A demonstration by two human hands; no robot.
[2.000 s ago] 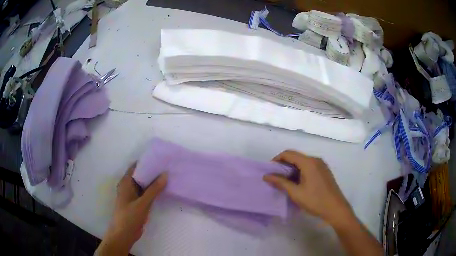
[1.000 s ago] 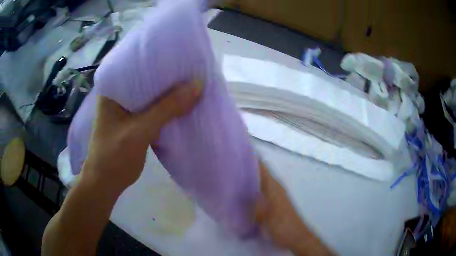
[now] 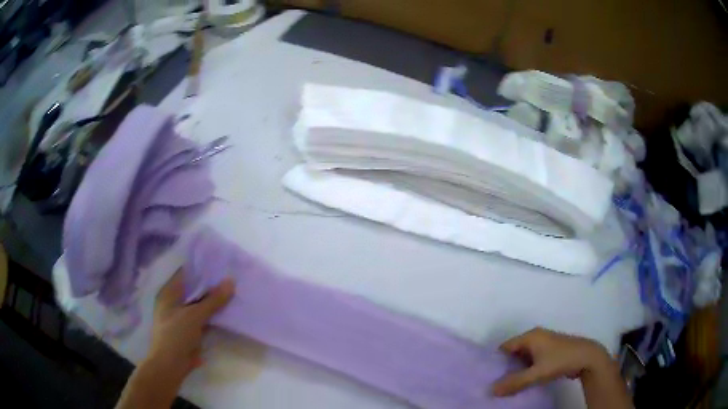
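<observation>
A long lilac strip (image 3: pixel 359 335) lies stretched across the front of the white table, slanting down to the right. My left hand (image 3: pixel 187 315) grips its left end, thumb on top. My right hand (image 3: pixel 555 367) grips its right end, thumb and fingers pinching the edge. The number of layers cannot be told. A draped lilac pile (image 3: pixel 120 208) lies at the left, just beyond my left hand. Small silver snips (image 3: pixel 209 150) rest by that pile. A thick stack of curved white strips (image 3: pixel 455 128) lies behind the lilac strip.
White rolled bundles (image 3: pixel 575 100) are at the back right. Blue-and-white striped strips (image 3: pixel 662 256) hang in a tangle at the right edge. A dark object, partly cut off, is at the lower right. A white ring roll (image 3: pixel 233 11) is at the back left.
The lilac piece was held up in both hands a second ago and is now down over the table, stretched long between them. My right hand has moved right. The camera view has shifted.
</observation>
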